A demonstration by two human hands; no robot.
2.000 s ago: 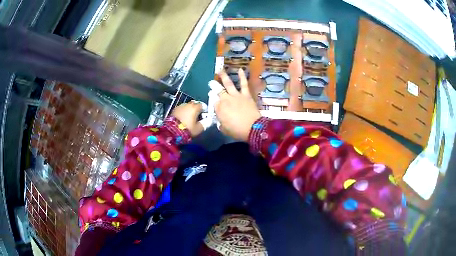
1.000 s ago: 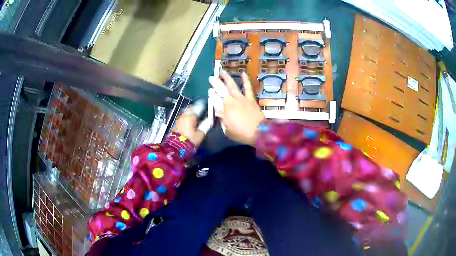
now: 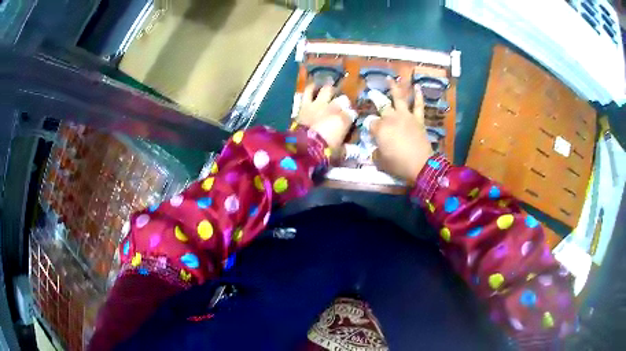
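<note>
An orange fixture board [image 3: 447, 123] lies in front of me, with black units with grey oval centres seated in rows, such as one at its upper right [image 3: 431, 88]. A silver-white clamp bar [image 3: 384, 51] runs along its far edge and another [image 3: 364, 176] along its near edge. My left hand [image 3: 327, 118] is over the left column, fingers pointing away. My right hand [image 3: 401, 134] is over the middle column, fingers spread. White finger cots show on the fingertips. Whether either hand grips anything is hidden or blurred.
An orange slotted board [image 3: 532, 137] with a white label lies at right. A white tray [image 3: 528, 48] is at the far right. A tan panel [image 3: 206, 51] in a metal frame stands at left. Clear trays of reddish parts [image 3: 103, 185] are at lower left.
My left hand has moved from beside the board's left edge onto its left column. My right hand has moved right, from the left column to the middle. The view has shifted slightly.
</note>
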